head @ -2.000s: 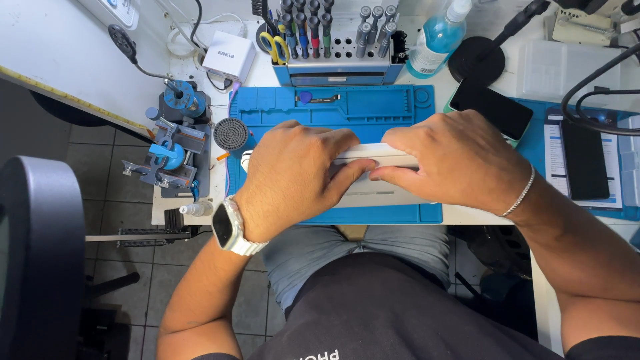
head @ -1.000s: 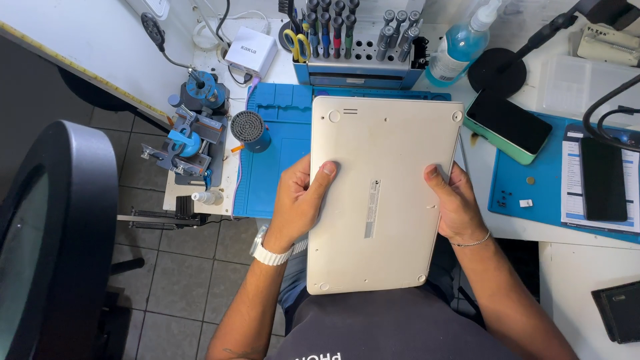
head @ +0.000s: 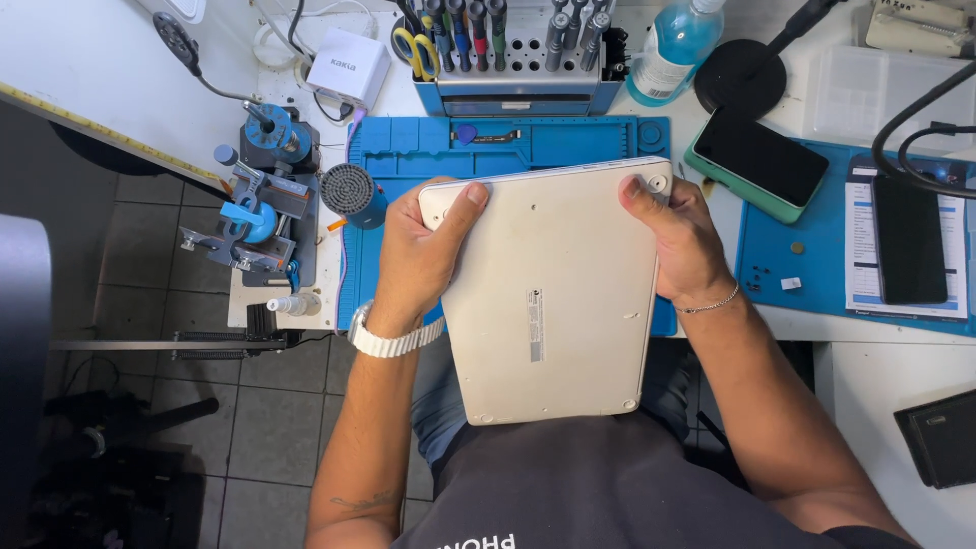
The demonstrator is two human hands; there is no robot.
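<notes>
A pale laptop [head: 579, 282] is held between both my hands with its underside toward me, showing screws, round feet and a printed label. My left hand [head: 423, 255] grips its upper left corner, thumb on the underside and fingers hidden behind. My right hand [head: 675, 229] grips the upper right corner in the same way. The laptop's lower edge is against or close to my dark shirt. Behind its far edge lies a blue silicone repair mat [head: 496, 156], bearing a blue pick [head: 467, 135] and a small flex cable [head: 499, 138].
A screwdriver rack [head: 518, 69] stands at the back beside a blue liquid bottle [head: 675, 53]. A brush-topped blue cup [head: 353, 198] and a clamp stand [head: 263, 217] are at left. Phones [head: 762, 160] and a second blue mat [head: 808, 282] lie right; a black wallet-like item [head: 942, 438] is lower right.
Two seconds ago the laptop was seen nearly edge-on; one second ago its underside faced the view more fully. Now its far end is tilted differently, and both hands are nearer its far corners.
</notes>
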